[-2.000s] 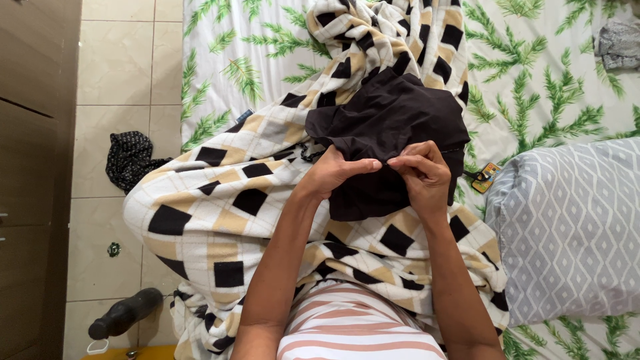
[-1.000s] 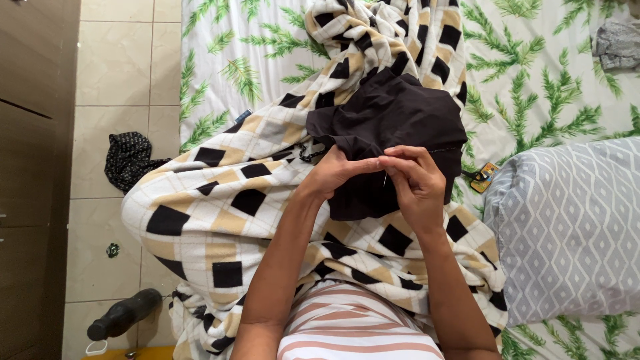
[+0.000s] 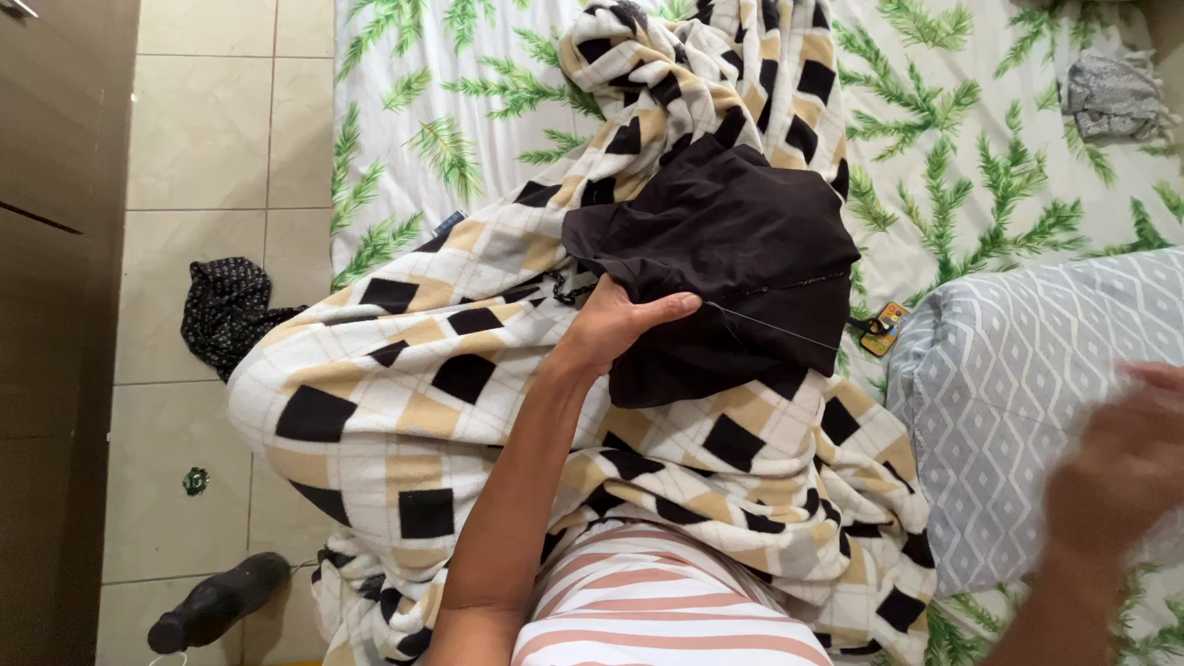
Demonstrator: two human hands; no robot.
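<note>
A dark fabric piece (image 3: 740, 231) lies in folds on the patterned blanket over my lap. My left hand (image 3: 624, 324) grips its near left edge, thumb on top of the cloth. From near that thumb a thin thread (image 3: 772, 324) runs taut across the fabric toward the right. Out at the right, over the grey pillow, my right hand (image 3: 1115, 453) is raised and blurred, so its fingers and anything between them cannot be made out. A stitched seam with loose threads shows on the right part of the cloth.
The blanket (image 3: 430, 407) spreads over a leaf-print bedsheet (image 3: 953, 120). A grey patterned pillow (image 3: 990, 416) lies at right, beside a small orange item (image 3: 885, 328). Crumpled grey cloth (image 3: 1115, 92) is at the top right. On the tiled floor are black cloth (image 3: 227, 314) and a dark bottle (image 3: 222, 601).
My right hand has moved from beside my left thumb far out to the right, and the thread now stretches across the cloth. My left hand still holds the dark fabric.
</note>
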